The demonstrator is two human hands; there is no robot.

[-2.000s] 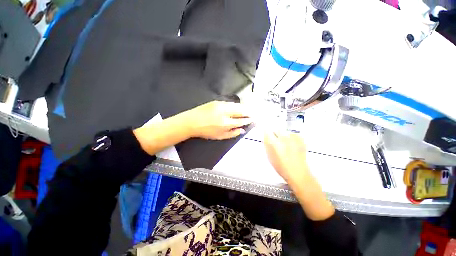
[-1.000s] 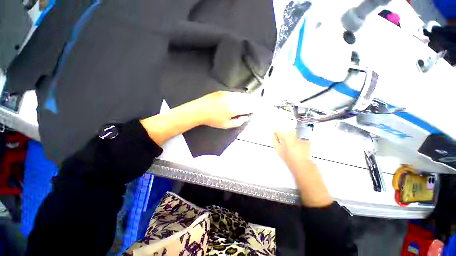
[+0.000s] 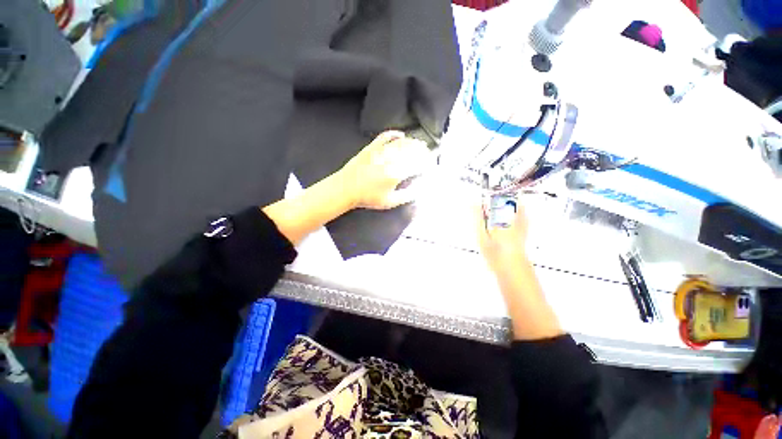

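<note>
Dark grey fabric panels (image 3: 214, 111) cover the left half of the table, with folds near the machine and a pointed corner hanging toward the front edge. My left hand (image 3: 386, 171) lies on the fabric's right part, just left of the needle area, its fingers washed out by glare. My right hand (image 3: 504, 236) is at the needle area (image 3: 490, 193) of the white sewing machine (image 3: 634, 193), its fingertips partly hidden and overexposed. I cannot tell whether it holds cloth. A thin blue strip (image 3: 154, 77) lies along the panels at left.
Dark snips or a pen (image 3: 636, 287) lie right of the needle. A yellow phone (image 3: 718, 315) rests over an orange-red ring at the table's right end. The scaled front edge (image 3: 386, 310) runs before me. Blue crates (image 3: 90, 334) stand below left. A grey machine housing (image 3: 30, 73) is at far left.
The fabric's pointed corner has shifted slightly up toward the machine, and my left hand has moved up with it. My right hand has moved a little closer to the needle area. The camera view has also shifted.
</note>
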